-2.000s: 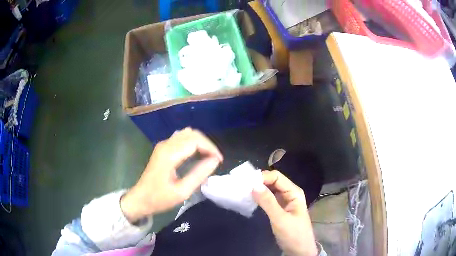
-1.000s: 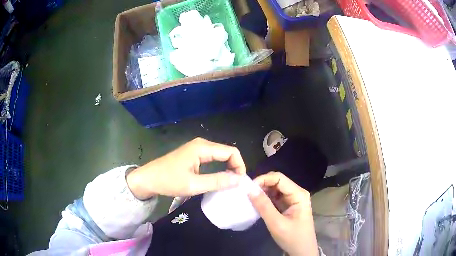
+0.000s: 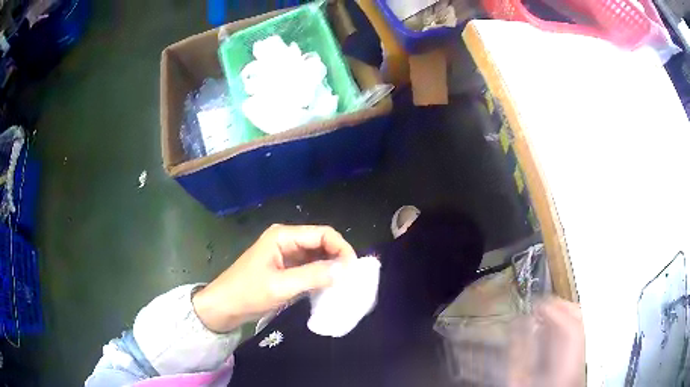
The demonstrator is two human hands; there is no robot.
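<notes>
My left hand point(image 3: 272, 276) pinches a small white fabric piece point(image 3: 344, 296) at its upper left edge, between thumb and fingers. The piece hangs above my dark-clothed lap with its rounded end down. My right hand point(image 3: 548, 344) is a blur at the lower right, by the wooden edge of the white table point(image 3: 605, 151). It is apart from the piece, and its fingers cannot be made out.
A carton point(image 3: 170, 113) at the upper left holds a green basket point(image 3: 344, 83) with a heap of white pieces, and plastic bags. A blue bin point(image 3: 424, 39) and a red basket point(image 3: 620, 19) are at the top right. Blue crates point(image 3: 23, 280) stand at the far left.
My right hand has let go of the white piece and moved right to the table edge. My left hand keeps hold of the piece. The view has shifted slightly.
</notes>
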